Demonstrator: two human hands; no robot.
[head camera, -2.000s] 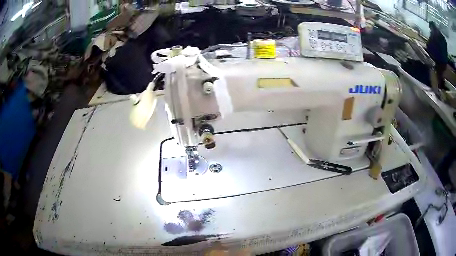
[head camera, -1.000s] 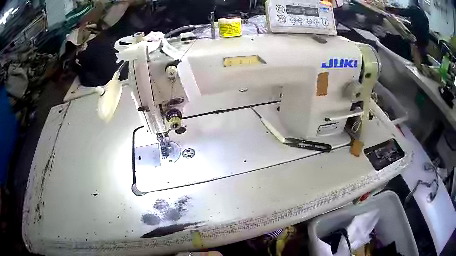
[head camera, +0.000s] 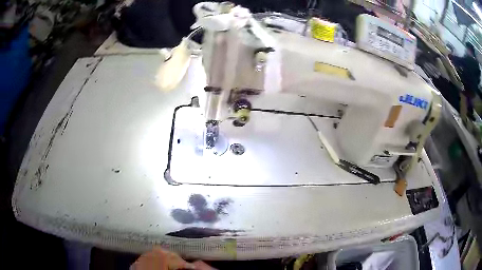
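The white sewing machine head (head camera: 312, 68) stands on the worn white table (head camera: 95, 158), with no cloth under it. The presser foot (head camera: 212, 136) is above the bright needle plate (head camera: 219, 147), and a round metal disc (head camera: 238, 149) is just right of it. A tension knob (head camera: 241, 113) is above the foot. Part of one hand (head camera: 166, 261) shows at the bottom edge, below the table's front edge; it is blurred and cut off. I cannot tell whether it is left or right, nor whether it holds anything. No other hand is clearly visible.
Snips or tweezers with a dark handle (head camera: 357, 171) lie beside the machine's base. A white bin (head camera: 391, 253) with scraps is below the front edge at right. A control panel (head camera: 388, 39) and a yellow-labelled spool (head camera: 323, 30) are behind the machine. A dark bundle (head camera: 153, 23) is at back left.
The camera view has shifted and tilted. A hand now shows more clearly at the bottom edge, where only a sliver showed before. The machine and table items have not moved.
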